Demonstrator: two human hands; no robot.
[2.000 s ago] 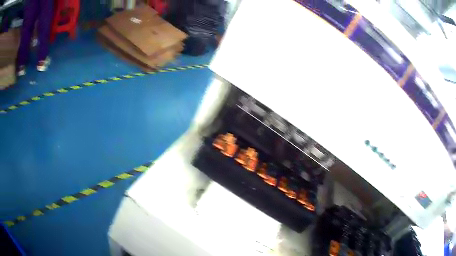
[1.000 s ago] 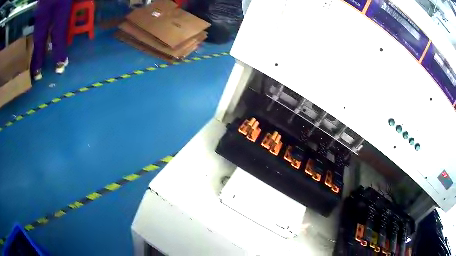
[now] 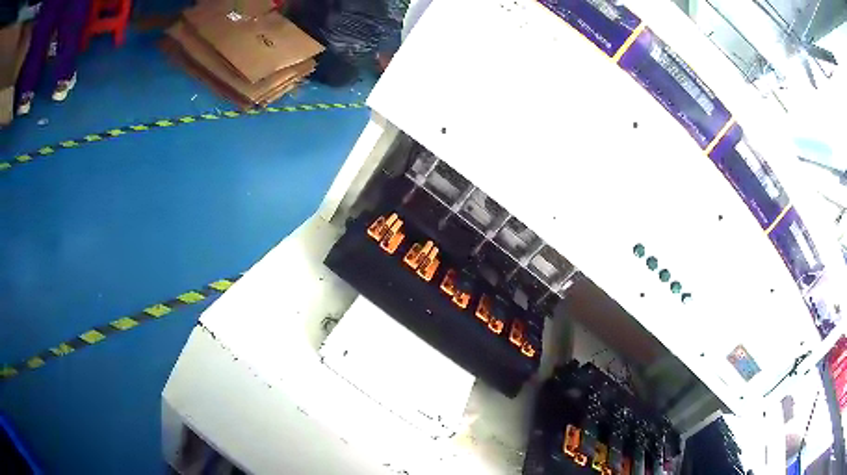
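Neither of my hands is in view. A long black test fixture [image 3: 436, 311] sits in the open bay of the white test machine [image 3: 557, 176]. It has several orange clamps [image 3: 423, 261] in a row. The two at the left show whole prongs; the others are partly covered by dark parts that I cannot tell for sure. Clear press heads [image 3: 483, 209] are above it. A second black fixture [image 3: 548, 422] at the lower right holds black remotes [image 3: 641, 422] side by side, cut off by the bottom edge.
A white plate [image 3: 399, 366] lies before the left fixture. Green buttons [image 3: 664, 274] and a small screen [image 3: 743, 363] are on the machine front. Flattened cardboard [image 3: 251, 46], a red stool [image 3: 109, 19] and a person's purple-clad legs [image 3: 48, 46] are at the upper left, beyond yellow-black floor tape [image 3: 130, 321].
The camera view has swung, so the machine and both fixtures appear further left than a second ago. The picture is sharper than two seconds ago. Nothing on the fixtures has visibly moved.
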